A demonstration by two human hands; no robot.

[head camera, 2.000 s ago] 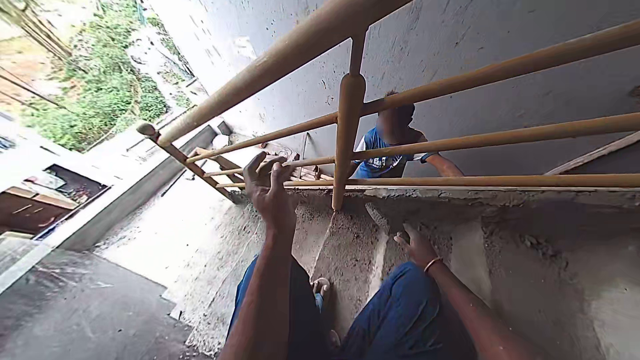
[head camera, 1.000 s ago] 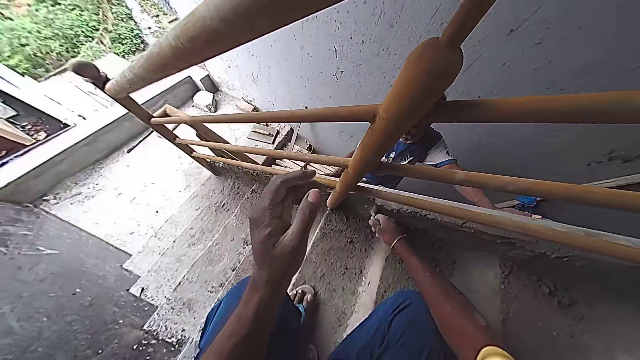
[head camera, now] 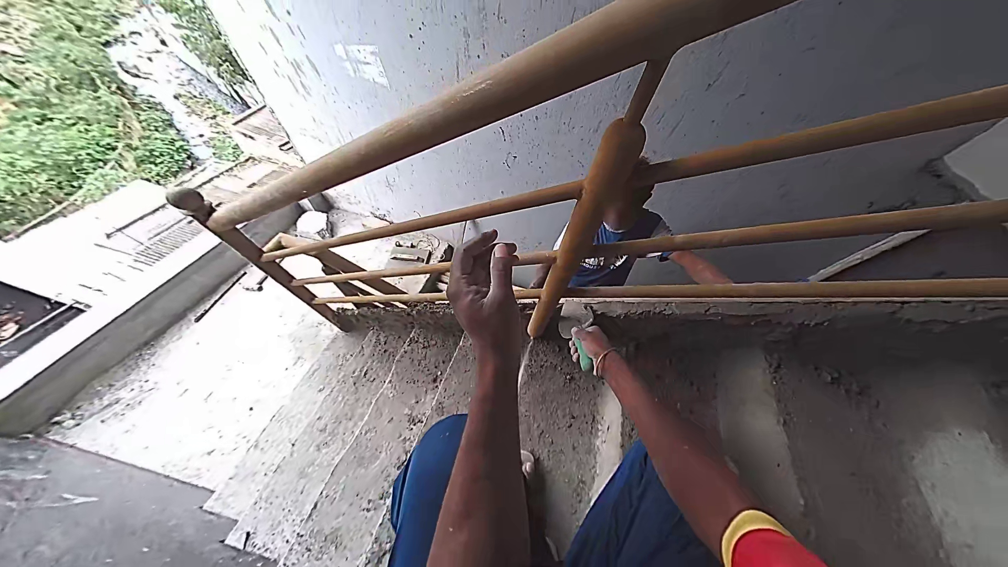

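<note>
My right hand [head camera: 592, 346] grips the green handle of a trowel [head camera: 576, 319], whose metal blade lies at the mortar-covered stair edge [head camera: 669, 327], just right of the foot of a yellow-brown railing post [head camera: 583, 228]. My left hand [head camera: 484, 291] is raised near the lower rails, left of that post, with fingers apart and bent and nothing in it. Whether it touches a rail cannot be told. Rough concrete steps [head camera: 409, 394] lie beneath both hands, around my knees.
Beyond the railing [head camera: 472, 102], a person in a blue shirt [head camera: 610, 252] is beside the grey wall [head camera: 488, 165]. Wooden pieces [head camera: 409, 256] and rubble lie behind the lower rails. A pale landing [head camera: 205, 378] and a low parapet [head camera: 142, 323] are at left.
The view has shifted over the railing. My right hand stays low by the post's foot, with the green handle now plainly visible. My left hand remains raised and empty.
</note>
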